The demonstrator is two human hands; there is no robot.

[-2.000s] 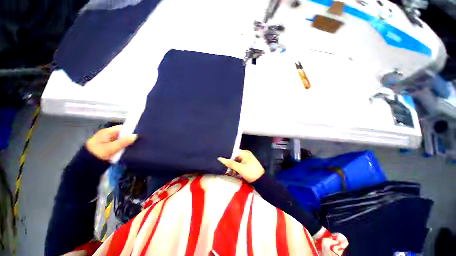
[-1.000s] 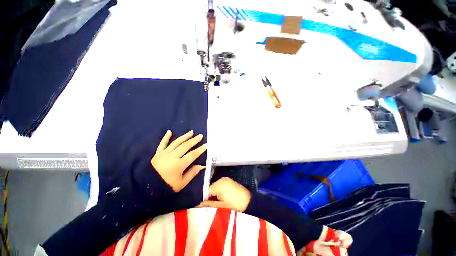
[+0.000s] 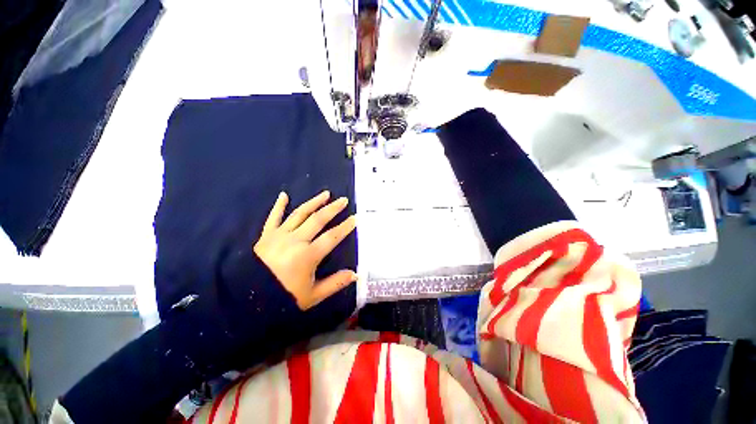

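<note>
The navy cut panel (image 3: 232,157) lies flat on the white table, its right edge at the presser foot and needle (image 3: 351,147). A thin pale lining rim (image 3: 361,248) shows along that edge. My left hand (image 3: 302,252) lies flat on the panel's lower right part, fingers spread, holding nothing. My right forearm reaches up in a dark sleeve right of the needle. My right hand is hidden behind the machine head. The tension dial (image 3: 392,124) is just right of the needle.
The white sewing machine head (image 3: 530,124) spans the upper right. A stack of navy panels (image 3: 62,141) with pale lining pieces (image 3: 83,33) lies at upper left. A dark layered pile (image 3: 684,373) and part of a blue crate (image 3: 458,327) are low at right.
My right hand has left the panel's lower edge and moved up behind the machine head. The panel's upper right corner has changed shape beside the needle. The orange snips no longer show.
</note>
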